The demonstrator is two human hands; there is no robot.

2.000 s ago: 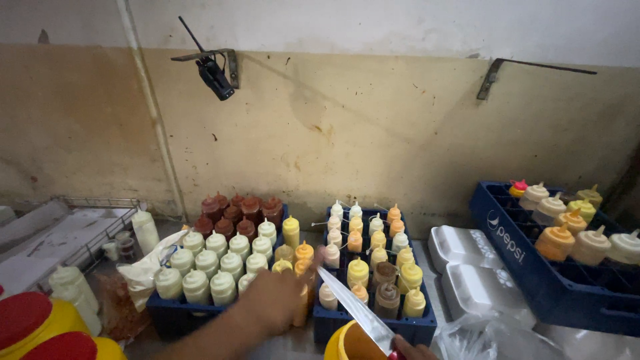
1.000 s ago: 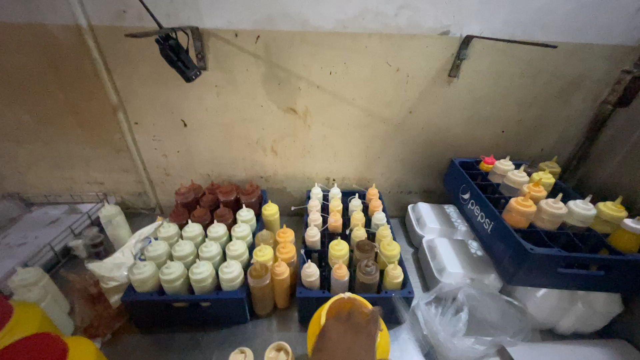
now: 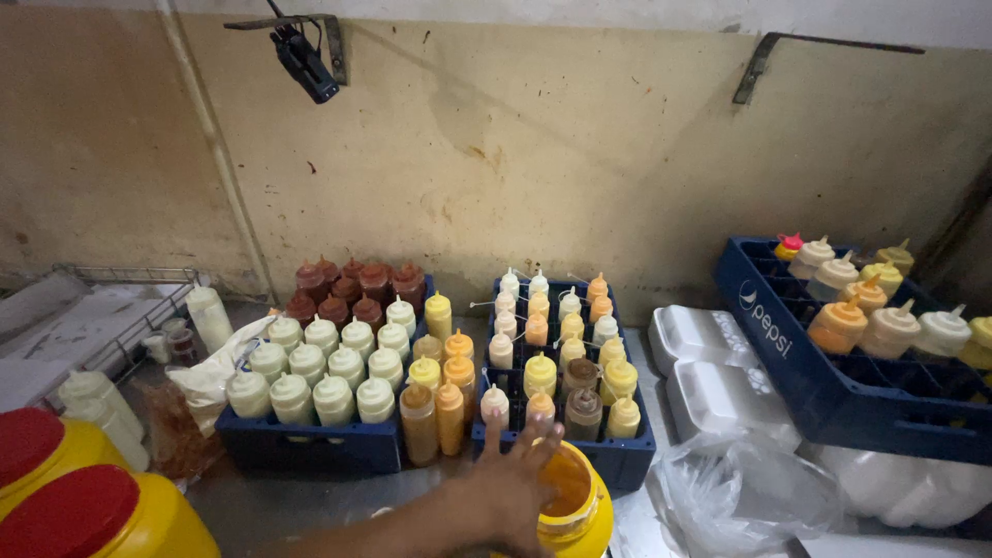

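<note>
My left hand (image 3: 511, 484) reaches in from the lower left with its fingers spread, over the left side of an open yellow tub (image 3: 593, 511) with orange sauce inside. Its fingertips are close to the pale-topped squeeze bottles (image 3: 494, 407) at the front of the middle blue crate (image 3: 620, 457); whether they touch is unclear. Nothing shows in its grasp. That crate holds rows of white, orange, yellow and brown sauce bottles. Pale green (image 3: 333, 399) and dark red bottles (image 3: 376, 283) fill the left crate (image 3: 310, 449). My right hand is out of view.
Orange and yellow bottles (image 3: 449, 418) stand between the crates. White foam boxes (image 3: 721, 395), a clear plastic bag (image 3: 744, 488) and a raised blue Pepsi crate (image 3: 860, 411) are at right. Red-lidded yellow tubs (image 3: 170, 515) and a wire rack (image 3: 128, 271) are at left. A handheld radio (image 3: 302, 66) hangs above.
The knife seen over the middle crate two seconds ago is out of view. A hand was over the tub one second ago; now my left hand is stretched toward the bottles beside it.
</note>
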